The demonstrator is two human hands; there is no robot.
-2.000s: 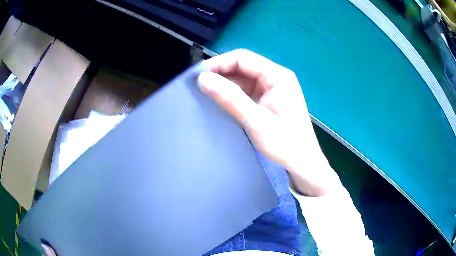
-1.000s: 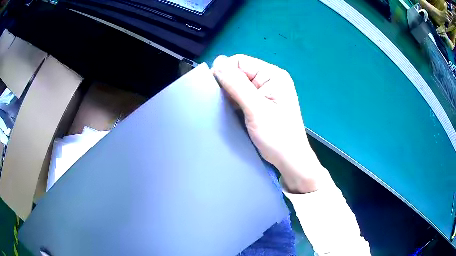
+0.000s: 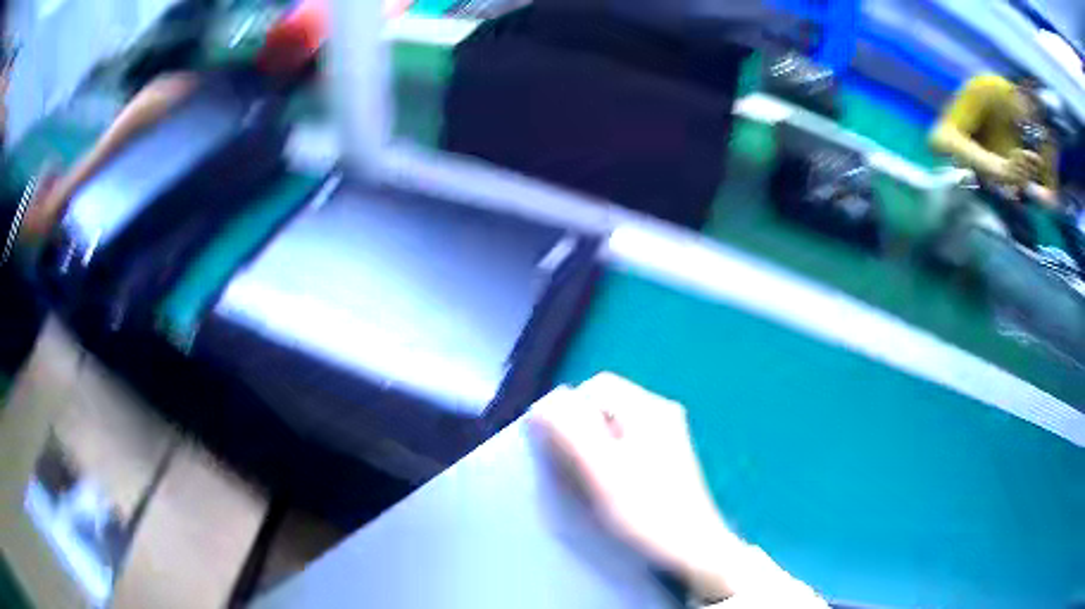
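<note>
A large thin grey sheet shows at the bottom of the view, glaring pale blue-white, its lower part cut off by the picture's edge. My right hand pinches its upper right corner between thumb and fingers, near the green bench top. My left hand is not in view. The frame is blurred by motion. A display module with a silver-grey face and dark border lies on the bench beyond the sheet.
Green bench top with a pale edge rail lies right. An open cardboard carton stands lower left. Another module and a person's arm are upper left. A person in yellow is far right. A white post stands behind.
The view has swung up, bringing the modules and people into sight. The sheet and my right hand now sit lower in the picture, with the sheet still held. The left fingertip has left the view.
</note>
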